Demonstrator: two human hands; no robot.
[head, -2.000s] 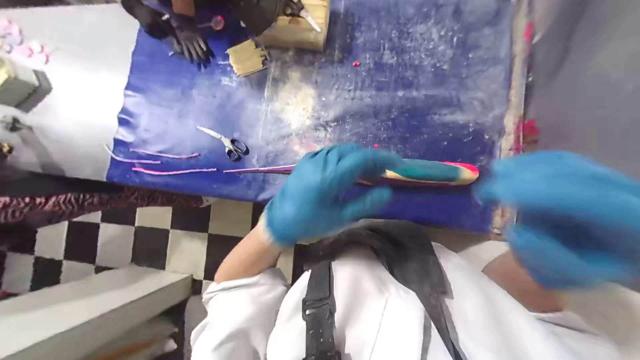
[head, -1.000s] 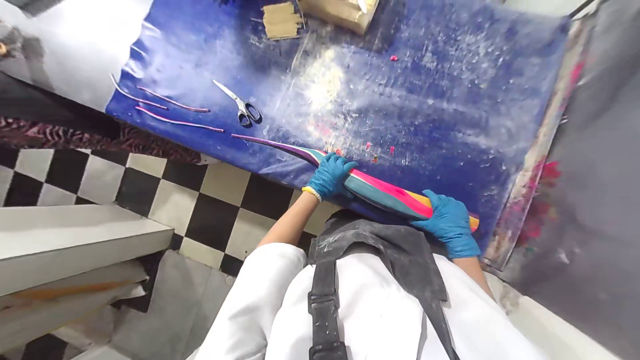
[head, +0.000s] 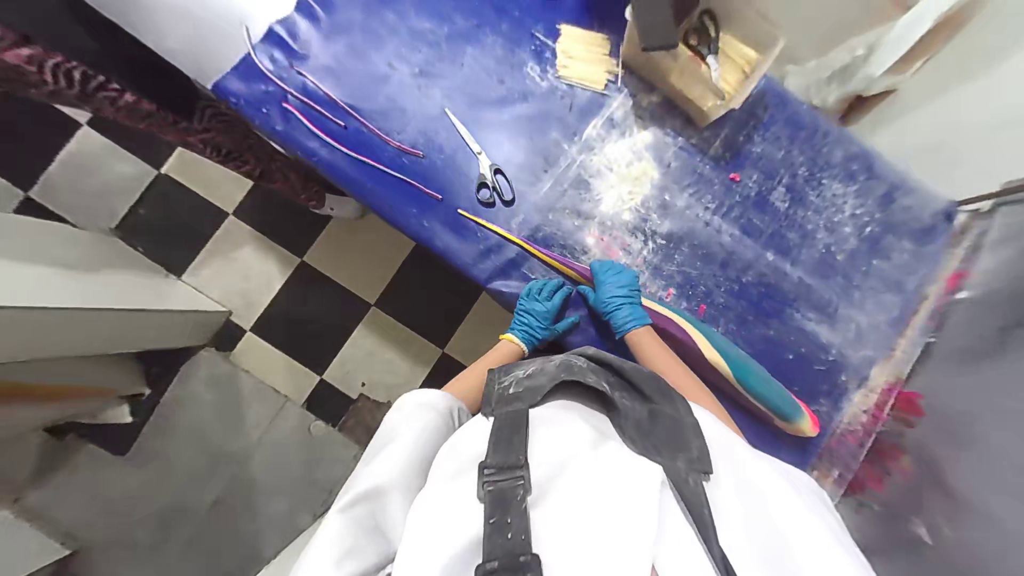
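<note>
A long striped roll of soft, candy-like material (head: 724, 360), teal, cream, purple and pink, lies along the near edge of the blue-covered table. It tapers to a thin yellow and purple point toward the left. My right hand (head: 617, 297), in a blue glove, rests over the narrowing part with its fingers around it. Just left of it, my left hand (head: 541, 313), also gloved, is at the table edge beside the roll, fingers apart, with nothing seen in it. Scissors with black handles (head: 485, 164) lie beyond the thin tip. Several thin pink and purple strands (head: 360, 157) lie to the left.
Flat wooden sticks (head: 586, 58) lie in a stack at the far side. Beside them stands an open box (head: 696, 72) with more sticks and another pair of scissors. White powder (head: 628, 172) and small pink bits are on the blue cover (head: 800, 232). A checkered floor shows at left.
My right hand has moved from the roll's thick right end to its narrow part. My left hand has come off the roll. The tapered end now shows yellow. The view has shifted.
</note>
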